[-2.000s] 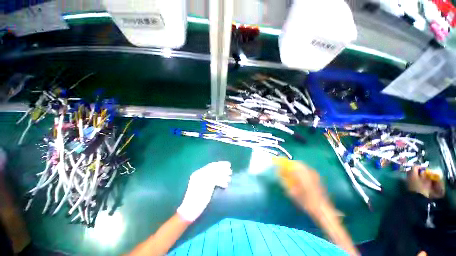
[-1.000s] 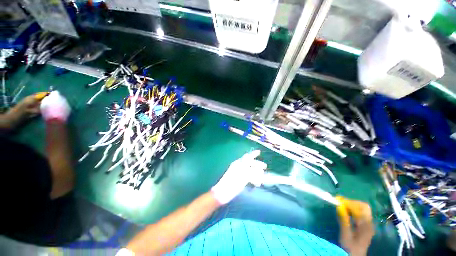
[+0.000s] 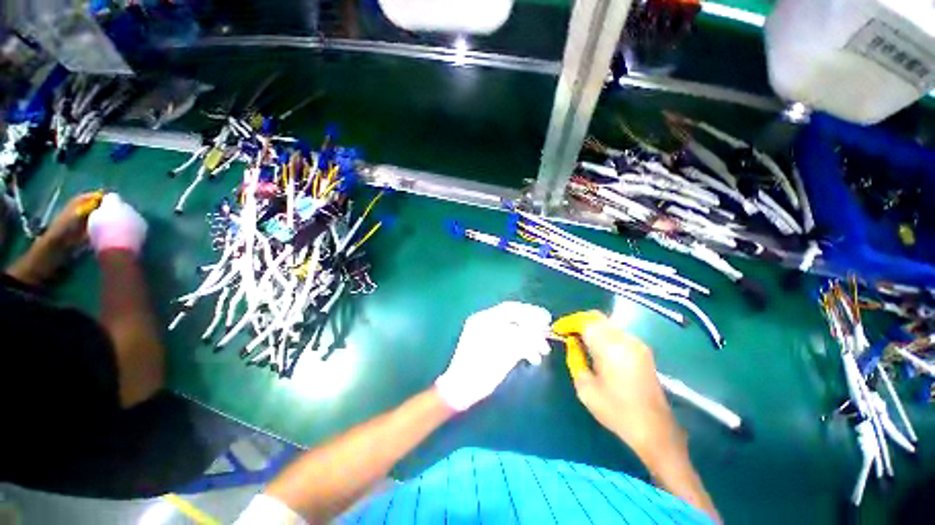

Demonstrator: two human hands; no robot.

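Note:
My left hand [image 3: 494, 354], in a white glove, is closed on the wire end of a harness in front of me. My right hand [image 3: 617, 377], with yellow covers on thumb and finger, pinches the thin wires beside the left fingertips. The white sleeve of the wire harness [image 3: 702, 402] comes out to the right from behind my right hand and ends in a dark tip. The small parts between my fingertips are too small to tell apart.
Straight harnesses [image 3: 605, 269] lie just beyond my hands. A tangled harness pile [image 3: 269, 251] is at left, a rear harness pile [image 3: 687, 200] right of the metal post [image 3: 582, 103]. More harnesses [image 3: 861, 379] and a blue bin [image 3: 856, 195] are at right. A neighbour's gloved hand [image 3: 116, 224] is at far left.
My right hand has moved left from the sleeve's far end to the wires at my left fingertips. Earlier the hands were apart. The view has turned left since the first frame.

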